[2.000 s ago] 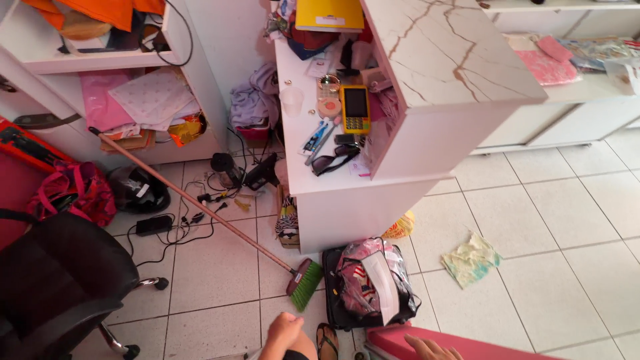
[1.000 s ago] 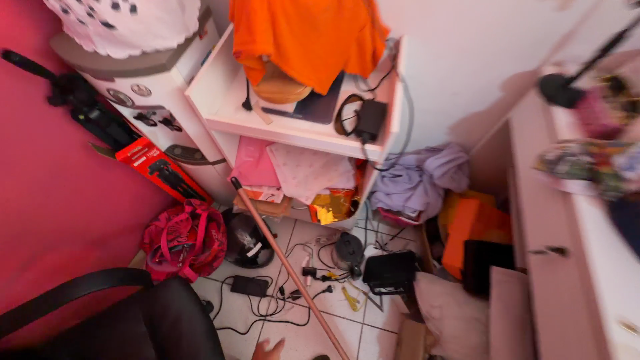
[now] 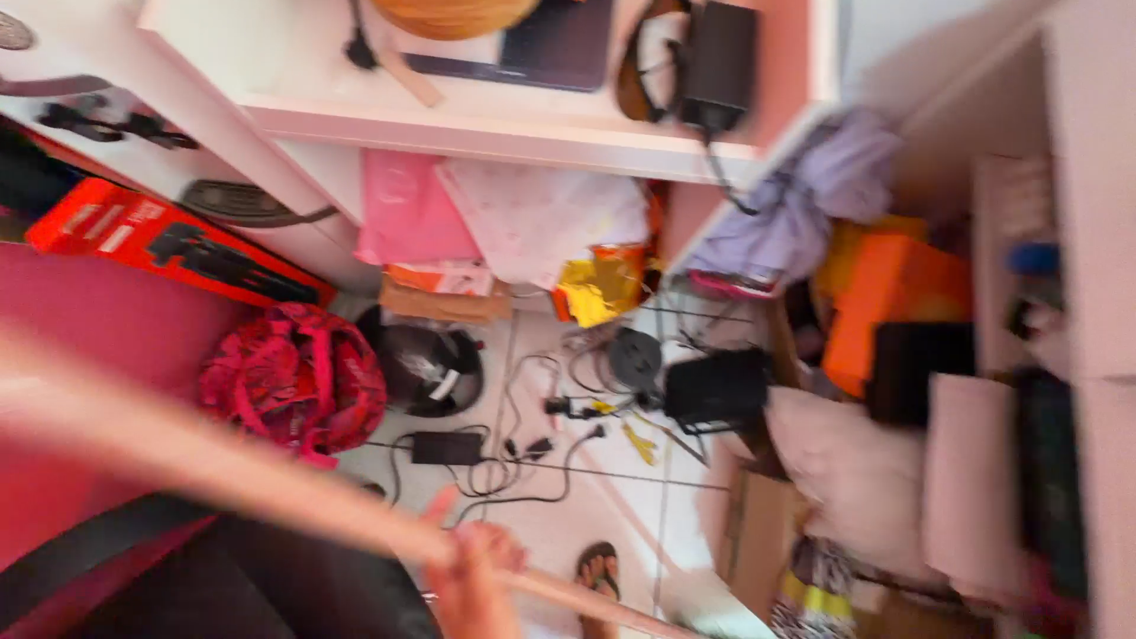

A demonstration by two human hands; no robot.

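A hand [image 3: 475,568], which looks like my left hand, is closed around the pinkish broom handle [image 3: 266,479] at the lower middle. The blurred handle slants from the left edge down to the bottom right; a faint greenish patch at its low end may be the bristles. My right hand is out of view. Just right of the grip, a foot in a flip-flop [image 3: 599,568] stands on the tiles. Above the hand lie a black power adapter [image 3: 446,447] and tangled cables [image 3: 555,497].
A black office chair [image 3: 293,577] fills the lower left. Near it are a red patterned bag [image 3: 293,382] and a black helmet [image 3: 430,368]. A white shelf unit [image 3: 497,142] stands ahead. Cushions [image 3: 852,479], a cardboard box [image 3: 759,532] and an orange box [image 3: 887,302] crowd the right.
The broom handle, which leaned on the shelf unit one second ago, is now in the hand and slants across the view at the left. The view has swung away from the counter.
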